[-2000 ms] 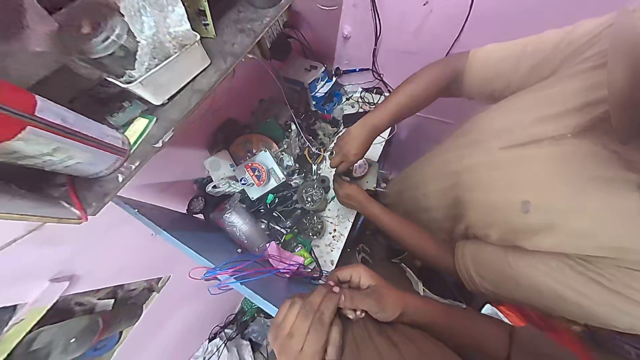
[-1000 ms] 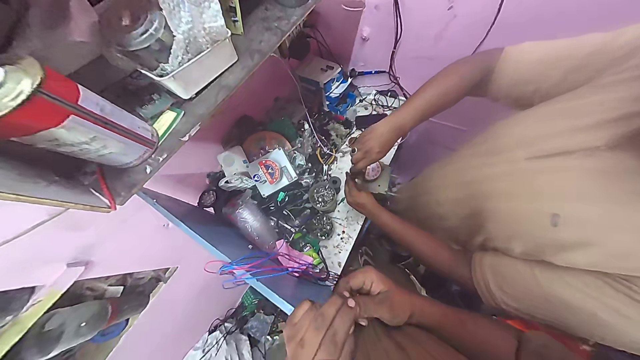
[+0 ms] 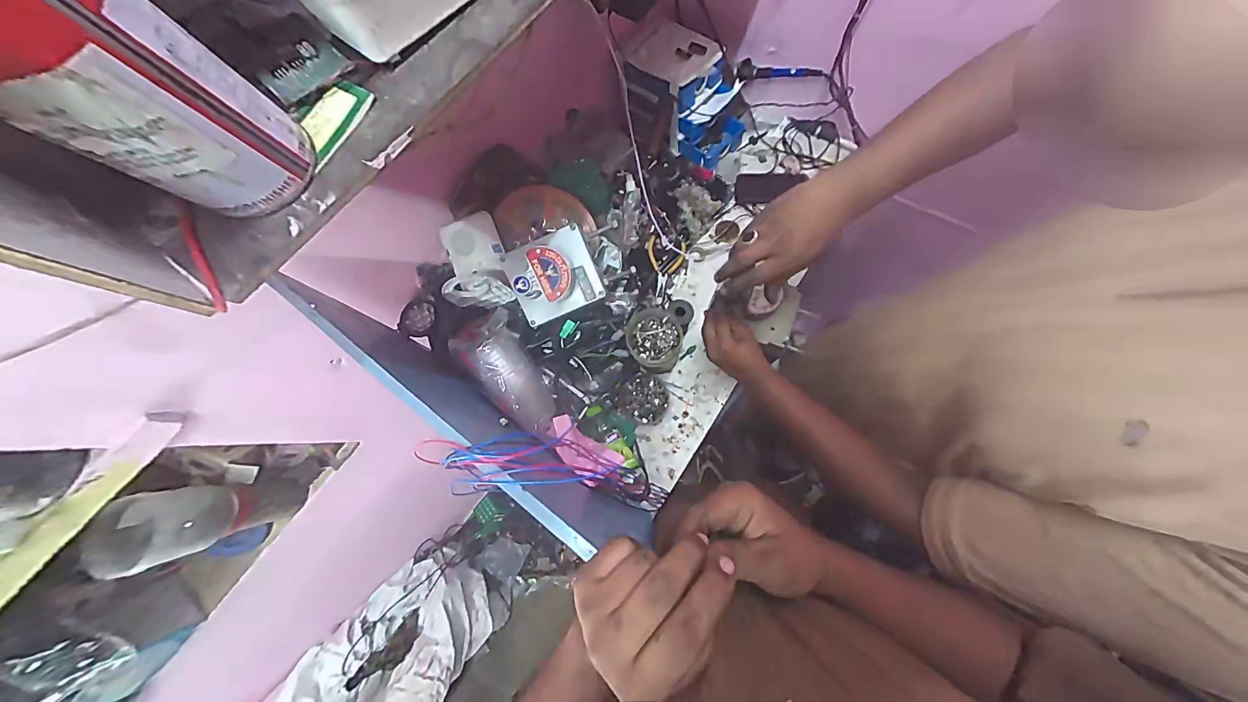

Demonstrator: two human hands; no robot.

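My left hand [image 3: 653,614], at the bottom centre, has its fingers curled and its fingertips against those of my right hand [image 3: 765,541]. Both are pinched together, and whatever may lie between the fingertips is hidden. Just above and left of them, a loose bundle of blue and red wires [image 3: 497,460] lies across the blue edge of a panel, beside a pink piece [image 3: 585,450]. Farther up, a co-worker's two hands [image 3: 790,234] work close together over a small round part [image 3: 763,300] at the right edge of the cluttered white worktop [image 3: 687,400].
The worktop bears a cup of small metal parts [image 3: 654,337], a white box with a round sticker [image 3: 554,275], a clear plastic bottle [image 3: 507,375] and tangled cables. A shelf [image 3: 390,127] with a red and white can [image 3: 156,117] juts in at upper left. The co-worker's beige shirt [image 3: 1053,370] fills the right.
The view has shifted somewhat. My hands stay together at the fingertips, and the co-worker's hands remain over the worktop's right edge.
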